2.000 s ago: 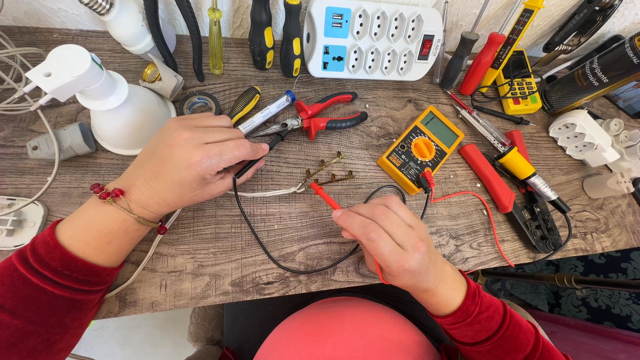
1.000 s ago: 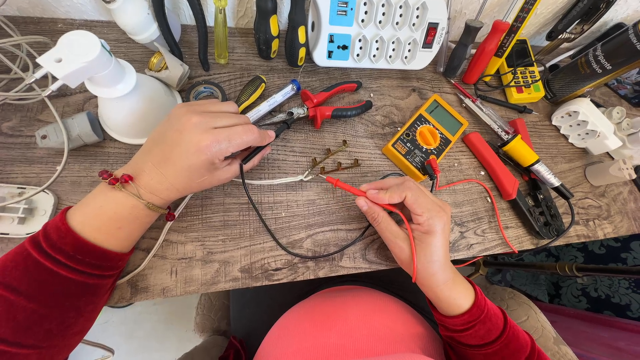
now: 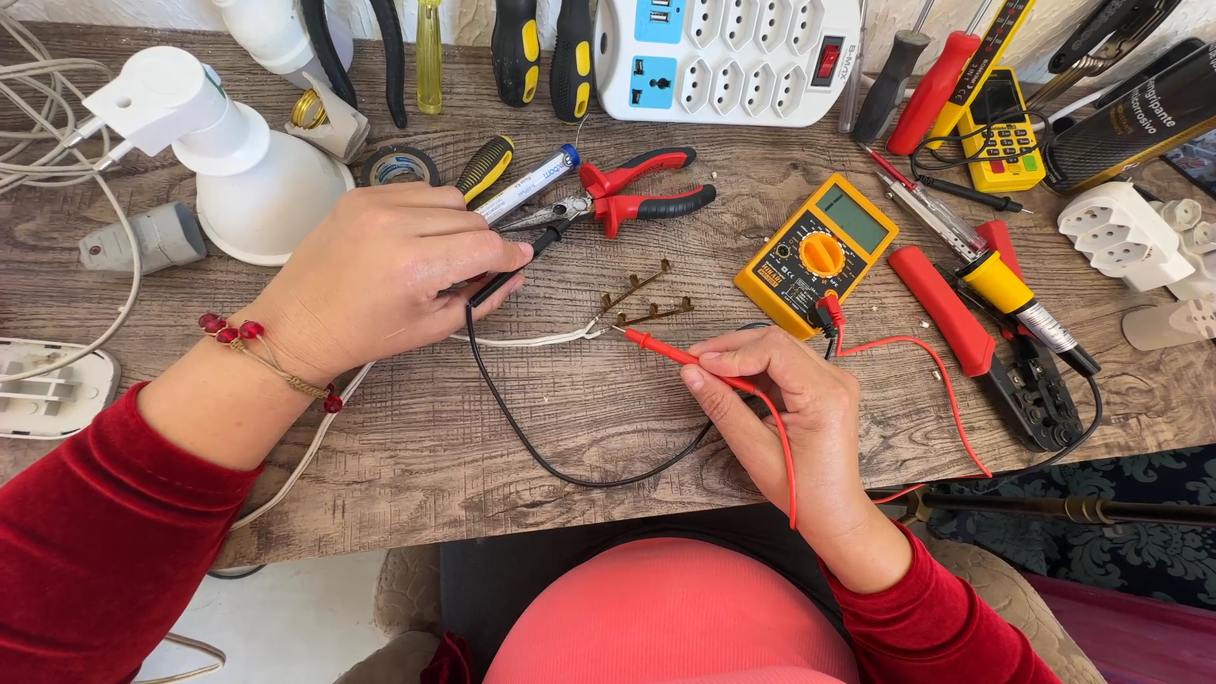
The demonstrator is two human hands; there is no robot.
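Note:
My left hand point(image 3: 399, 271) holds the black multimeter probe point(image 3: 518, 264) between thumb and fingers, its front end by the jaws of red-and-black pliers point(image 3: 622, 195). My right hand point(image 3: 784, 413) pinches the red multimeter probe point(image 3: 665, 350), its tip at the stripped end of a white two-wire cable point(image 3: 527, 340); whether they touch I cannot tell. Two brass contact strips point(image 3: 655, 312) lie at that cable end. The yellow digital multimeter point(image 3: 817, 255) lies right of them, both leads plugged in; its display is too faint to read. A marked white-and-blue tube point(image 3: 532, 182) lies beside the pliers.
A white power strip point(image 3: 722, 57) and screwdrivers point(image 3: 516, 52) stand along the wall. At left are a white lamp holder point(image 3: 271, 190), a grey plug point(image 3: 142, 237) and a tape roll point(image 3: 399, 166). A soldering iron point(image 3: 997, 285), a red-handled crimping tool point(image 3: 940, 309) and white socket adapters point(image 3: 1121, 233) lie at right.
The red probe, earlier over the brass strips, has moved left and down to the wire end. My right hand has turned, and the red lead now hangs over its front. My left hand keeps the black probe.

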